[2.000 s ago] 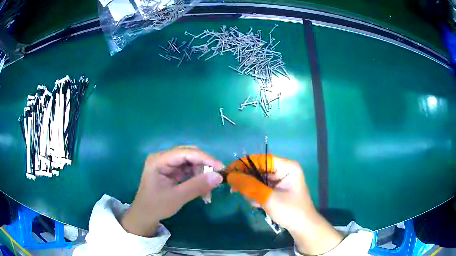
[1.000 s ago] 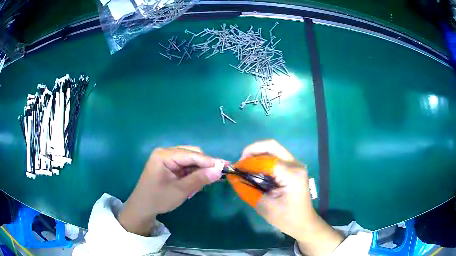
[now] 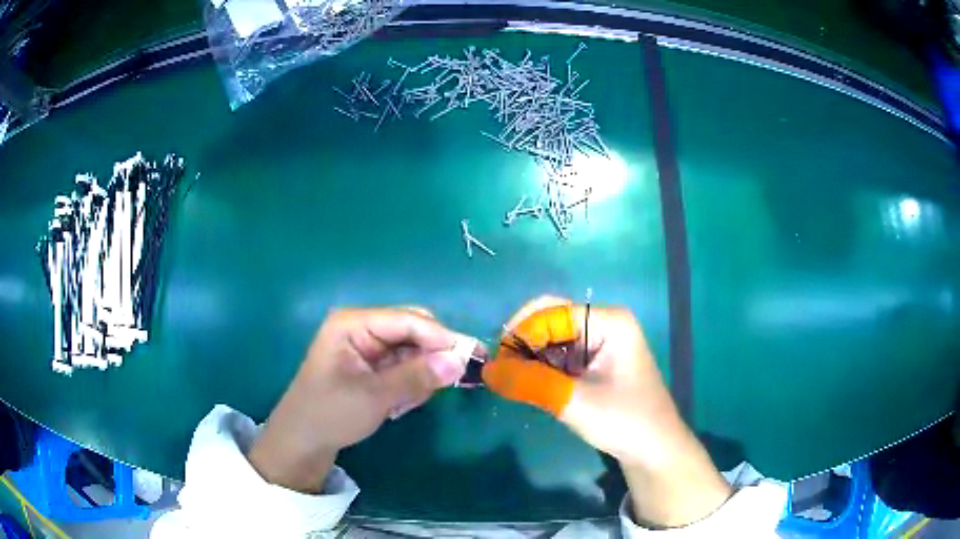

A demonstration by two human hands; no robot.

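Observation:
My left hand (image 3: 374, 368) pinches a small white connector housing (image 3: 464, 351) between thumb and forefinger at the lower centre. My right hand (image 3: 574, 374) has orange finger cots (image 3: 532, 385) on thumb and forefinger. It holds black lead wires (image 3: 574, 356); one stands upright with a tiny pale tip, and others run toward the housing. The fingertips of both hands almost touch at the housing. Where the wires enter the housing is too small and partly covered to tell.
A harness pile (image 3: 105, 263) lies at the left. Grey pin-like pieces (image 3: 526, 111) lie in a loose heap at top centre, with a few nearer (image 3: 476, 240). A clear plastic bag (image 3: 258, 58) is at the top left. A dark stripe (image 3: 671, 232) crosses the green bench right of centre.
My right hand has turned, so the wires that were bunched toward the left hand now fan out, one upright. The white end seen beside the right hand is no longer visible. My left hand stays nearly in place.

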